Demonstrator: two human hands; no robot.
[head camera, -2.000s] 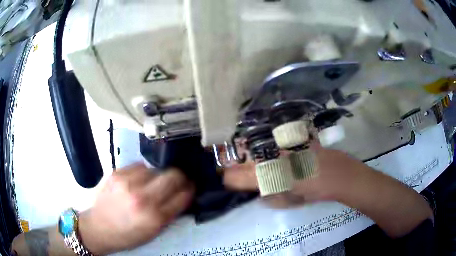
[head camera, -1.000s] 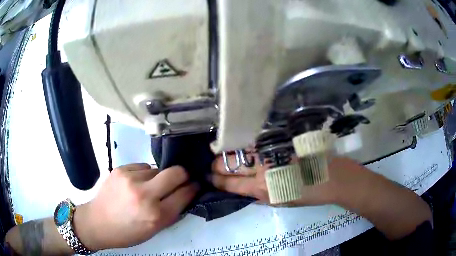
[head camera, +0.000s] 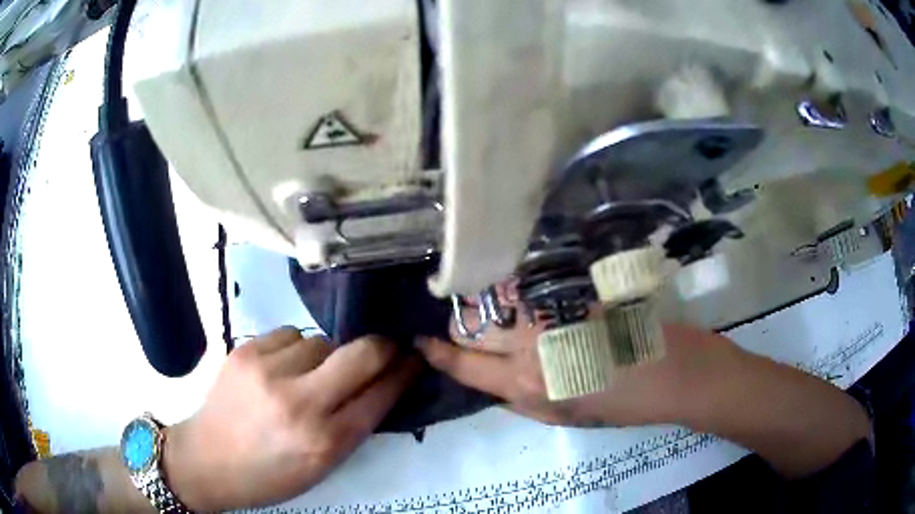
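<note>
A dark fabric piece (head camera: 376, 306) lies on the white table below the sewing machine head (head camera: 291, 90). My left hand (head camera: 301, 407) has its fingers curled on the left part of the fabric, pinching it. My right hand (head camera: 502, 366) lies on the fabric from the right, fingers extended, partly hidden behind the tension knobs (head camera: 575, 359). The fingertips of both hands nearly meet. The presser foot and needle area are hidden behind the machine head and hands.
A black elongated bar (head camera: 150, 251) hangs on a cable left of the head. A printed ruler (head camera: 482, 482) runs along the front of the white table (head camera: 70, 331). Wire thread guides (head camera: 482, 313) stick out above my right hand.
The fabric's front edge has shifted and looks more rounded than a second ago. My left fingertips have moved slightly right, closer to my right hand.
</note>
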